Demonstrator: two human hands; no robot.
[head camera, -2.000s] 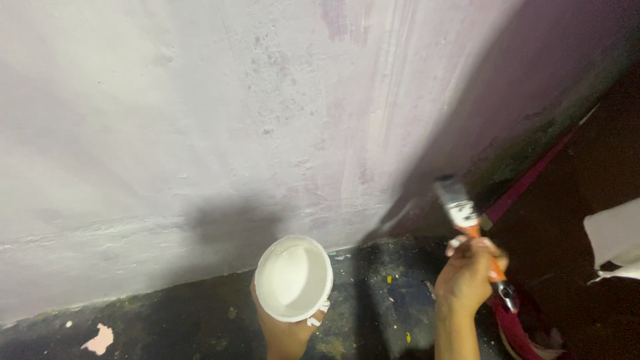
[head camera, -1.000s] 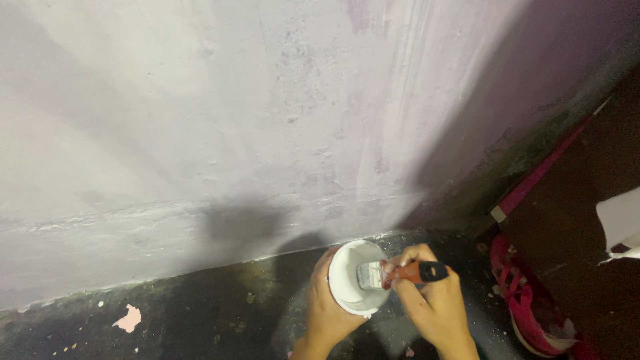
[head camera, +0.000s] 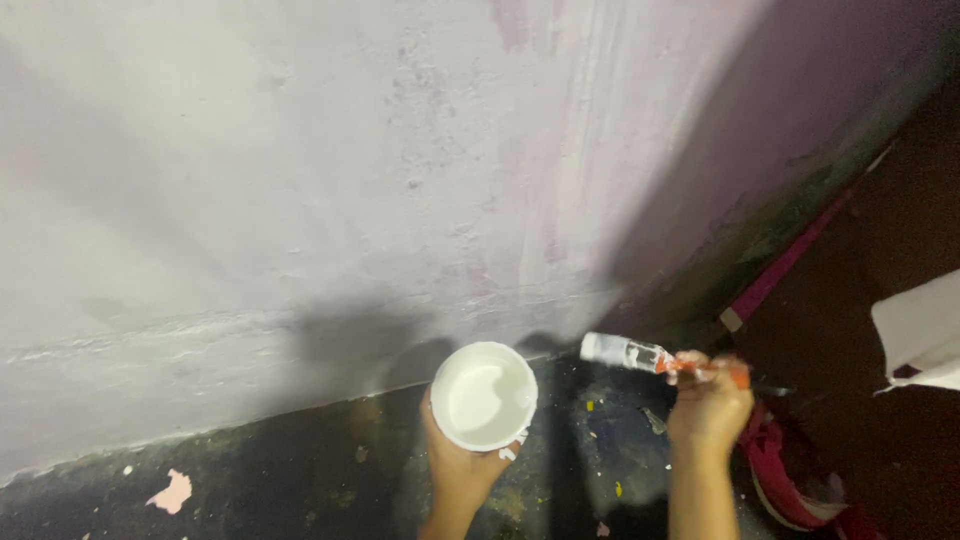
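My left hand (head camera: 461, 465) is wrapped around a white plastic tub (head camera: 484, 397) at the lower middle, with white paint (head camera: 474, 396) inside it. To the right, my right hand (head camera: 709, 401) grips the orange handle of a paintbrush (head camera: 637, 355). The brush points left, its bristles coated white, and it is slightly blurred. Its tip is apart from the tub, near the foot of the wall. The wall (head camera: 337, 187) is pale white to lilac, with streaks and rough patches. White smears mark fingers of both hands.
The dark floor (head camera: 285, 472) carries paint specks and a pale pink flake (head camera: 172, 491). At right are a dark brown surface (head camera: 847, 300) with a magenta strip (head camera: 787, 266), a white cloth-like item (head camera: 926, 330) and a magenta strapped item (head camera: 780, 480) low down.
One second ago the brush was in the tub; my right hand has since lifted it out and moved it right. My left hand still holds the tub.
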